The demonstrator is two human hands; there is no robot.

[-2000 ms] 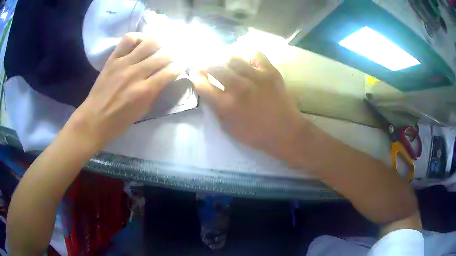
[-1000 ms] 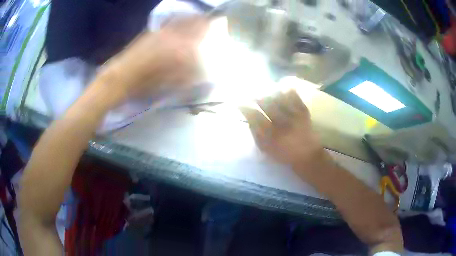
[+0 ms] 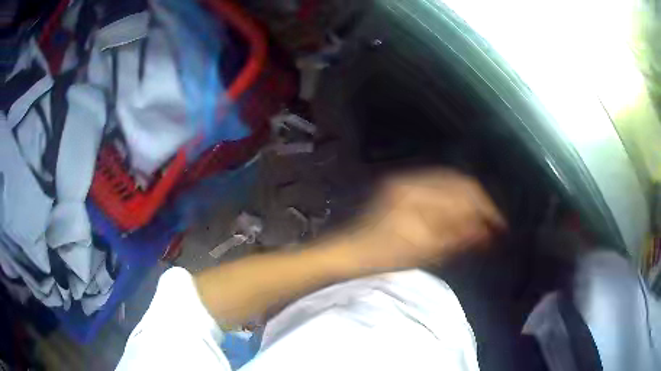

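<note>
My left hand [image 3: 438, 217] is motion-blurred below the table, over the dark area near the wearer's lap. Its fingers look curled, and whether it holds anything cannot be told. My right hand is not in view. Pale and black cloth [image 3: 612, 308] hangs at the lower right by the table edge, apart from my left hand. The pale table [image 3: 558, 69] shows at the upper right, partly washed out by glare.
A red basket [image 3: 134, 210] at the left holds pale and dark cloth pieces [image 3: 80, 145]. Blue plastic or cloth [image 3: 206, 80] lies over it, with more blue beneath. Pale scraps [image 3: 293, 134] lie on the floor. The curved table edge [image 3: 522, 109] crosses the upper right.
The view has swung down and left to the floor and basket. My left hand has left the work and is now below the table. My right hand has gone out of view.
</note>
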